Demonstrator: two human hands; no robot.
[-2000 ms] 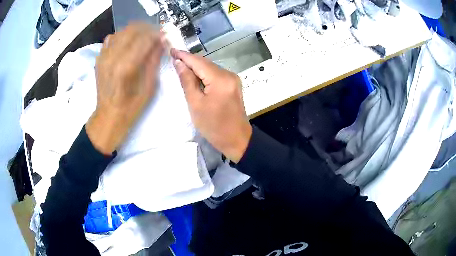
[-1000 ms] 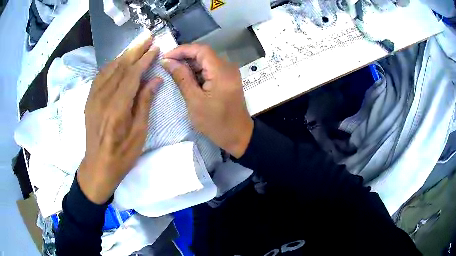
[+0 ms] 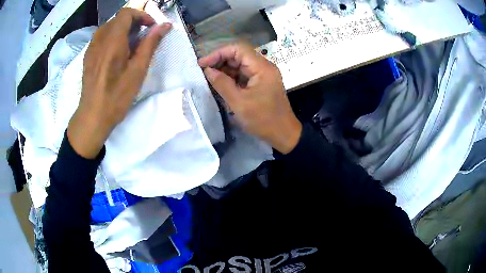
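Note:
The pale ribbed garment body (image 3: 178, 66) lies over the table's left part and runs up to the machine's metal needle area (image 3: 168, 4) at the top edge. A smooth white piece (image 3: 160, 144) with a rounded corner lies on it, hanging towards the lap. My left hand (image 3: 109, 74) rests on the fabric's left side, thumb and forefinger apart near the needle area. My right hand (image 3: 253, 96) pinches the garment's right edge between thumb and forefinger. The fabric under my left palm is hidden.
The white table with printed ruler (image 3: 330, 42) and wooden edge spans the upper right, with grey trimmings (image 3: 394, 24) on it. A pale grey garment heap (image 3: 421, 117) hangs at right. A blue crate (image 3: 109, 205) with pale cloth (image 3: 130, 229) is below left.
The fabric and white piece have moved up towards the machine. My right hand has slid down and right along the edge; my left hand has moved up. The view has shifted, so less machine head shows.

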